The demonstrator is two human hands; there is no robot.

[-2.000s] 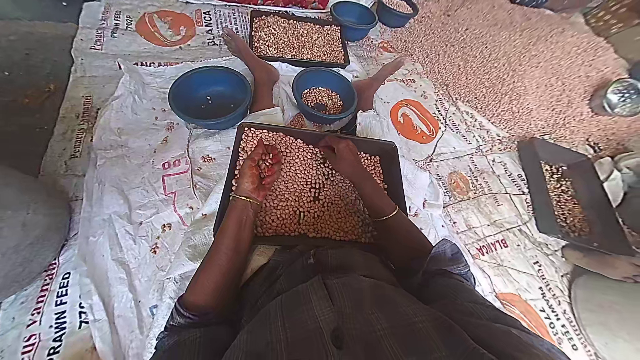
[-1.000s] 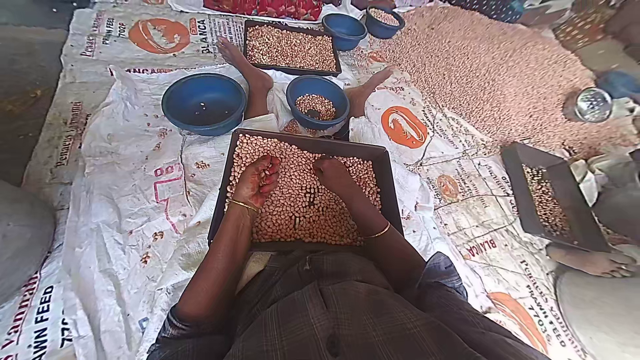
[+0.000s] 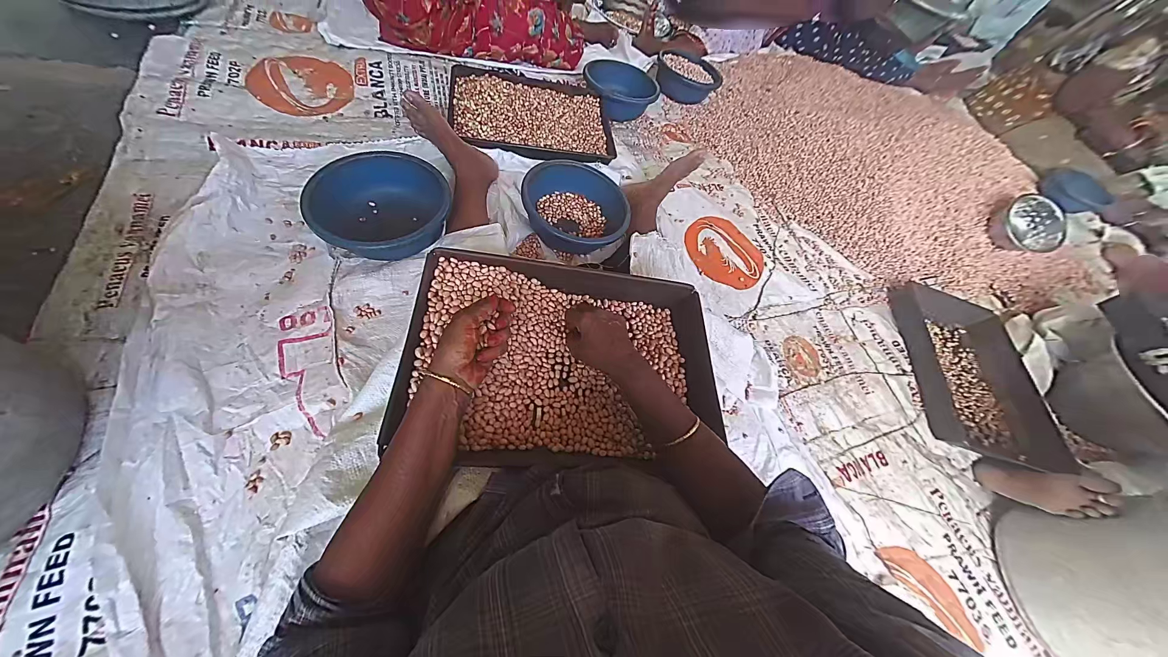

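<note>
A dark rectangular tray point(image 3: 709, 379) lies tilted across my lap, spread with pale pinkish nuts or kernels point(image 3: 520, 401). Over its left part is my left hand point(image 3: 474, 340), palm turned up and inward, fingers curled, with reddish marks on the skin; whether it holds any kernels cannot be told. My right hand point(image 3: 598, 336) is over the right part, back upward, fingertips bent down at the kernels and hidden. Beyond the tray, a blue bowl point(image 3: 577, 245) holds some kernels, and a larger blue bowl point(image 3: 376, 246) at the left has only a few bits in it.
A second filled tray point(image 3: 529, 149) lies beyond my feet, near two more blue bowls point(image 3: 622, 91). A large heap of kernels point(image 3: 876, 164) covers the upper right, with a metal bowl point(image 3: 1036, 223) at its edge. Another tray point(image 3: 949, 310) lies right, beside a person's foot point(image 3: 1049, 488). Printed sacks cover the floor.
</note>
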